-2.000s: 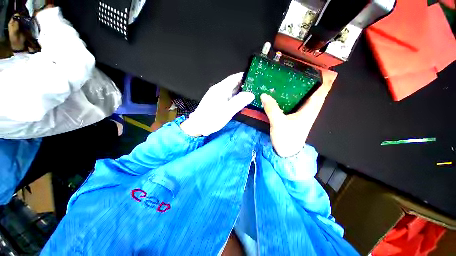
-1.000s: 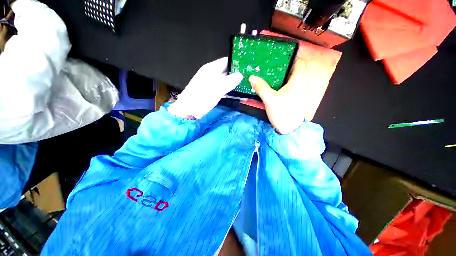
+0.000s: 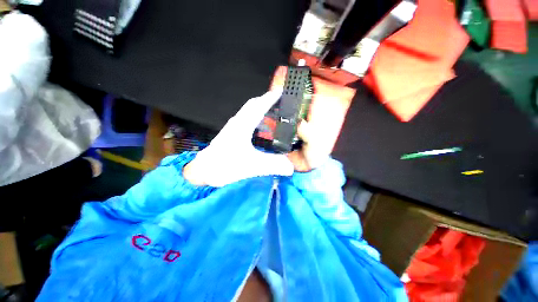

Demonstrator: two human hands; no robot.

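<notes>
A black housing point(image 3: 289, 109) is tilted up on its edge, so its perforated black side faces me and only a thin strip of the board shows at its right. My left hand point(image 3: 242, 144), in a white glove, grips it from the left and below. My right hand point(image 3: 309, 147), bare, holds it at the lower right; its fingers are partly hidden behind the housing. An orange-red foam pad point(image 3: 336, 106) lies under and to the right of the housing.
The screw feeder point(image 3: 315, 32) stands just beyond. Loose orange foam sheets point(image 3: 407, 76) lie right of it. A green stick point(image 3: 430, 153) and small yellow piece point(image 3: 472, 172) lie on the mat. A cardboard box point(image 3: 392, 227) is below right. A person's white sleeve point(image 3: 26, 76) is at left.
The housing has turned from board face up to standing on its side. My left hand has shifted lower around it. The view has also shifted, with more of the right side showing.
</notes>
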